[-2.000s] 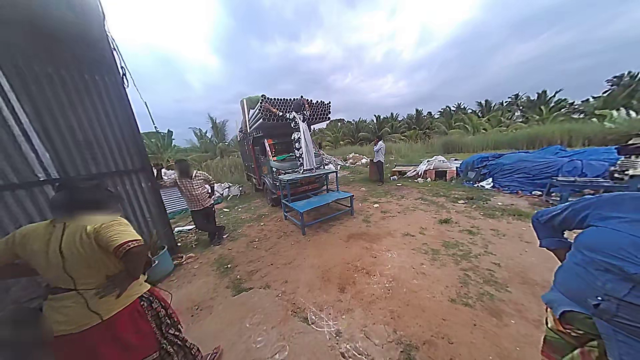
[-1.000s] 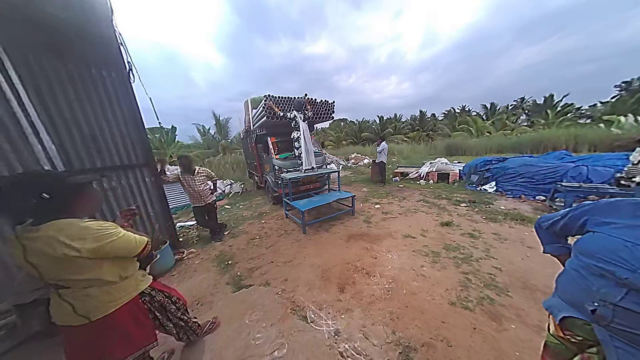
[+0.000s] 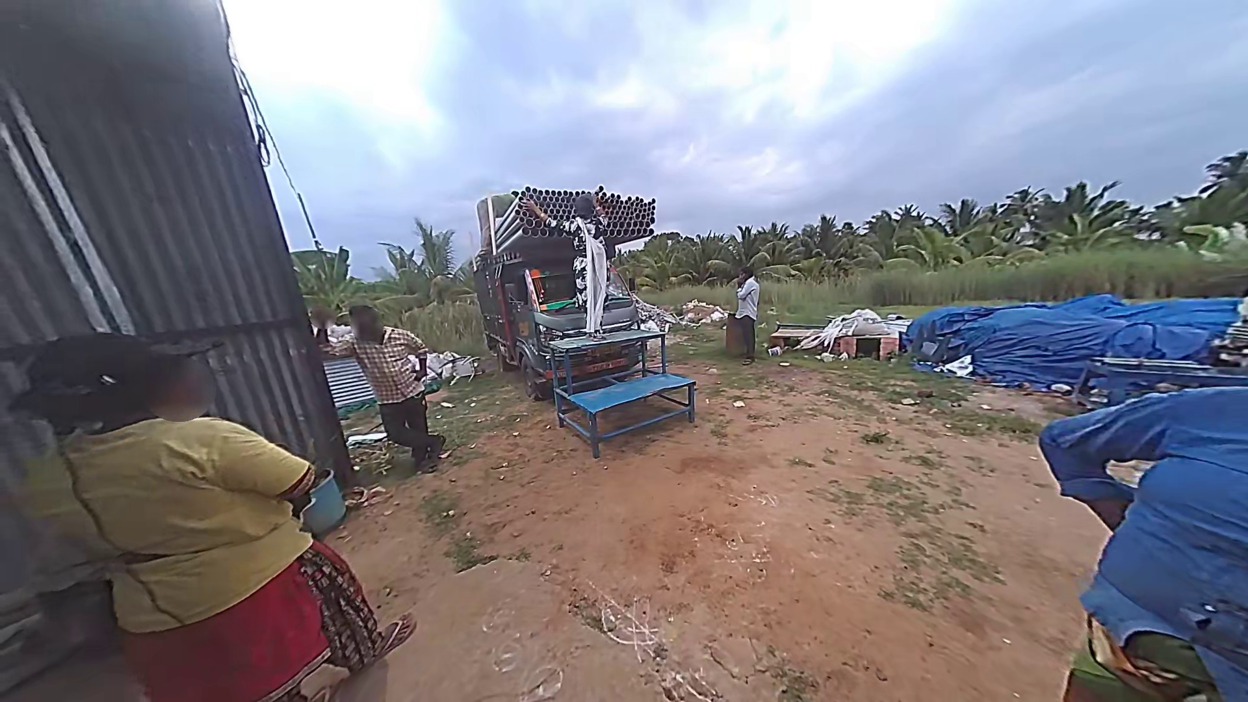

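Observation:
Neither my left hand nor my right hand shows in the head view. Ahead stands a truck (image 3: 585, 327) with a large bundle of pipes (image 3: 624, 214) on top, their open ends facing me. In front of it is a blue two-level metal step platform (image 3: 629, 392). A person (image 3: 591, 258) stands on its upper level with arms spread against the pipes, a pale cloth hanging down the back.
At left, a person in a yellow top (image 3: 185, 507) is near a corrugated metal wall (image 3: 175, 195) and a blue bucket (image 3: 324, 504). A person in a checked shirt (image 3: 390, 370) leans there. At right are a person in blue (image 3: 1180, 526) and blue tarpaulins (image 3: 1063, 336).
The person in the yellow top, earlier with a hand at the hip, has turned toward the wall. The people by the truck have stayed in about the same places.

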